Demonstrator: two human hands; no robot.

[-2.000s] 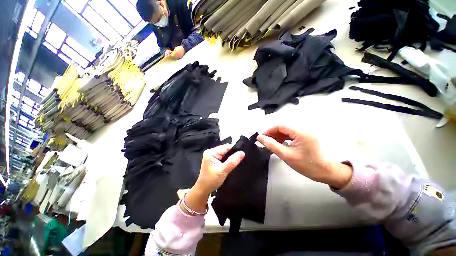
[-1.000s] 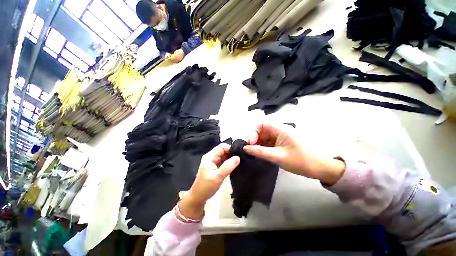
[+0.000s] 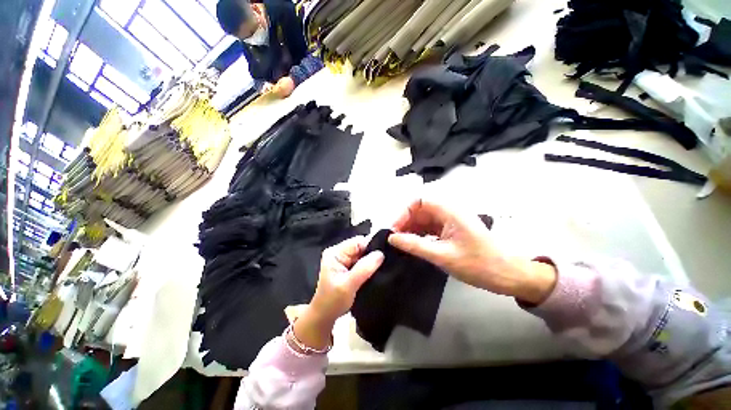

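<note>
A limp black panel (image 3: 401, 300) hangs from both hands near the table's front edge. My left hand (image 3: 343, 276) pinches its upper edge between thumb and fingers. My right hand (image 3: 449, 240) pinches the same edge just to the right, the fingertips of both hands close together. The pinched edge looks bunched or folded; its exact fold is partly hidden by the fingers. A small black end of the panel shows beyond my right hand. A large black panel stack (image 3: 268, 264) lies directly left of my left hand.
A crumpled black pile (image 3: 473, 108) lies at the far centre. Narrow black strips (image 3: 617, 163) and a black strip bundle (image 3: 629, 36) lie at right, beside white wrapping (image 3: 681, 104). Grey-and-yellow stacks (image 3: 401, 32) stand beyond. A masked person (image 3: 268, 48) is opposite.
Both hands have come closer together on the panel's upper edge, which was a pointed corner between them and is now bunched. The hanging panel has shifted and its lower part has swung.
</note>
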